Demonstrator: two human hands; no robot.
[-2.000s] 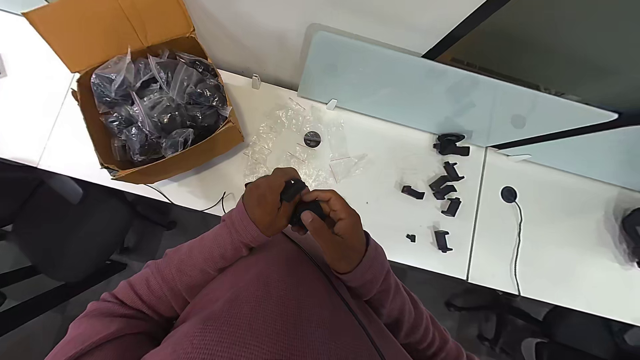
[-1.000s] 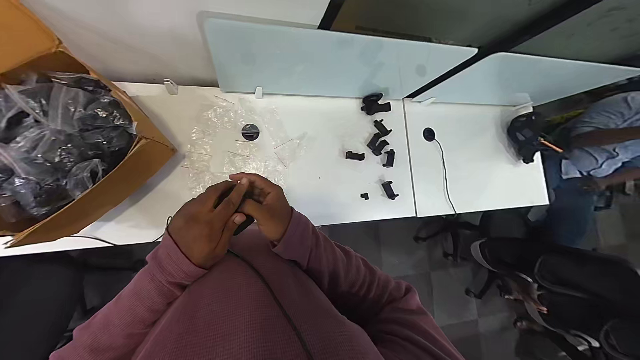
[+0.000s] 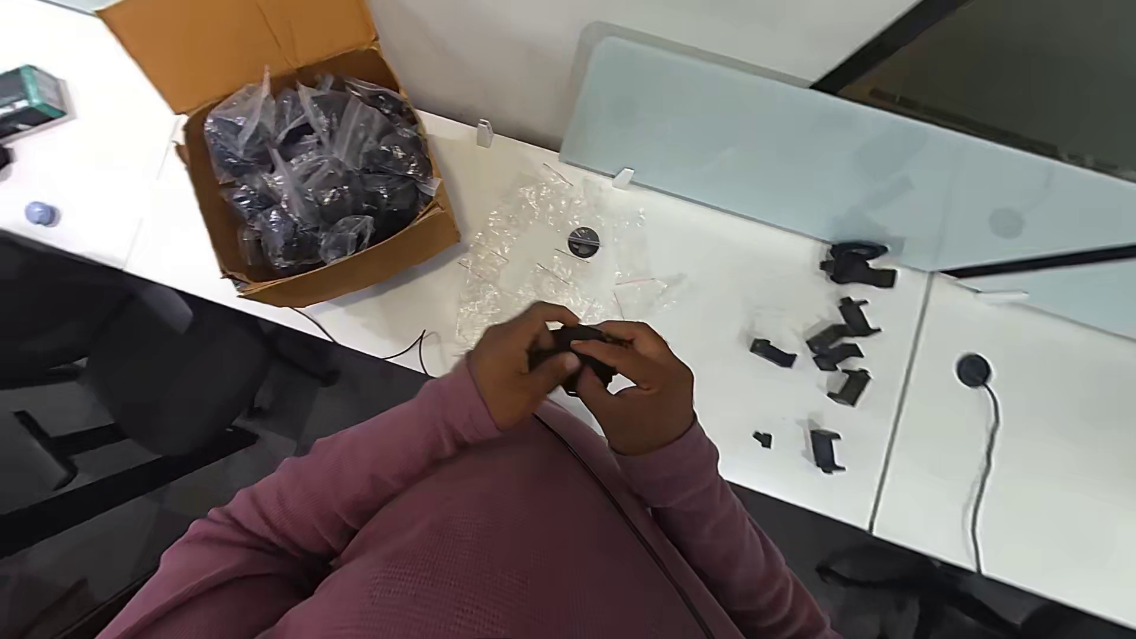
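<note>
Between my two hands, over the front edge of the white desk, is a black plastic part. My left hand grips its left side, thumb at the front. My right hand holds its right side, with fingers across the top. The fingers hide much of its shape. Just beyond the hands lie crumpled clear plastic bags around a round black desk grommet. To the right, several black plastic brackets and a small black piece rest on the desk.
An open cardboard box filled with bagged black parts stands at the left. A frosted glass divider runs along the desk's back. A black cable trails from another grommet at the right. A dark chair is below the desk's left side.
The view has swung right and back left. Both hands have stayed together around the black part, and the fingers have shifted on it, showing more of it now than one second ago.
</note>
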